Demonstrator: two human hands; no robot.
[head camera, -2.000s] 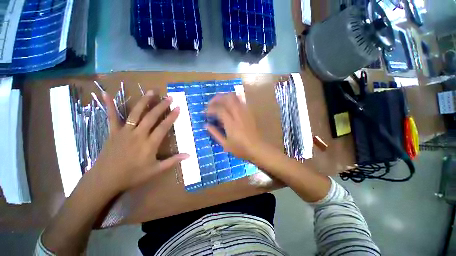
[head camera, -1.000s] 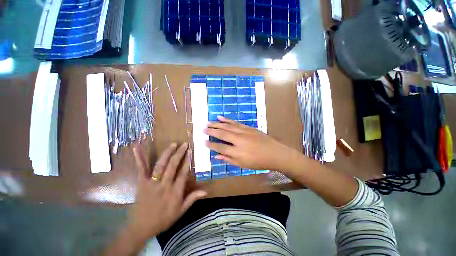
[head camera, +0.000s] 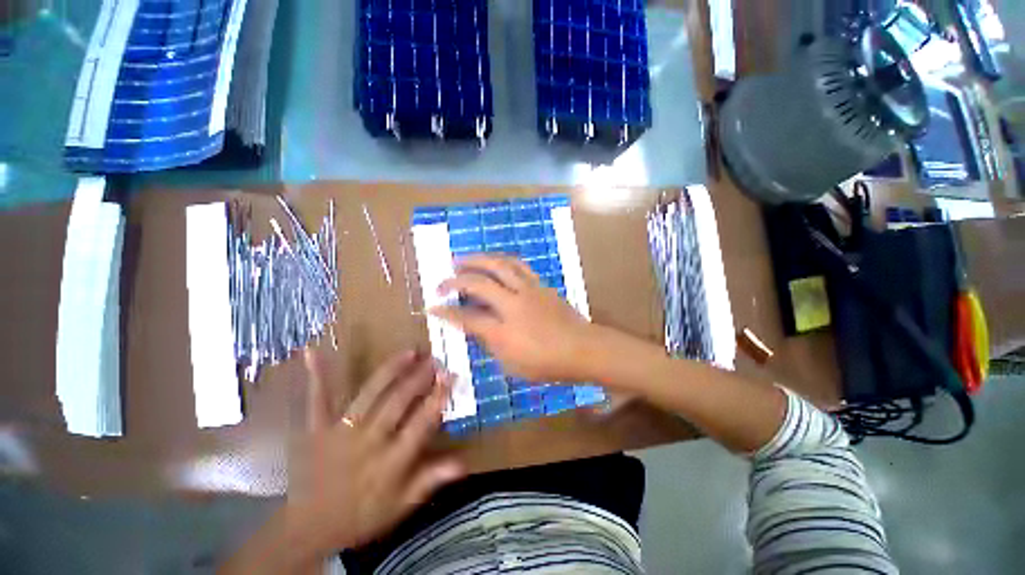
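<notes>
A blue solar cell panel (head camera: 523, 395) lies on the table in front of me, with a white strip (head camera: 432, 249) along its left edge and another white strip (head camera: 572, 261) along its right. My right hand (head camera: 511, 315) is over the left and middle part of the panel, its fingertips at the left white strip; whether it holds anything is hidden. My left hand (head camera: 377, 455) is blurred, fingers spread, near the table's front edge, its fingertips by the strip's lower end. I see nothing held in it.
Silver ribbon piles lie left (head camera: 281, 286) and right (head camera: 680, 281). White strips (head camera: 92, 315) are stacked far left. Dark cell stacks (head camera: 425, 67) stand behind. A grey round housing (head camera: 787, 124), yellow sponge (head camera: 808, 304) and black box (head camera: 899, 303) are at the right.
My left hand has drawn back from beside the panel toward the front edge. My right hand has moved left to the left white strip. The view has shifted.
</notes>
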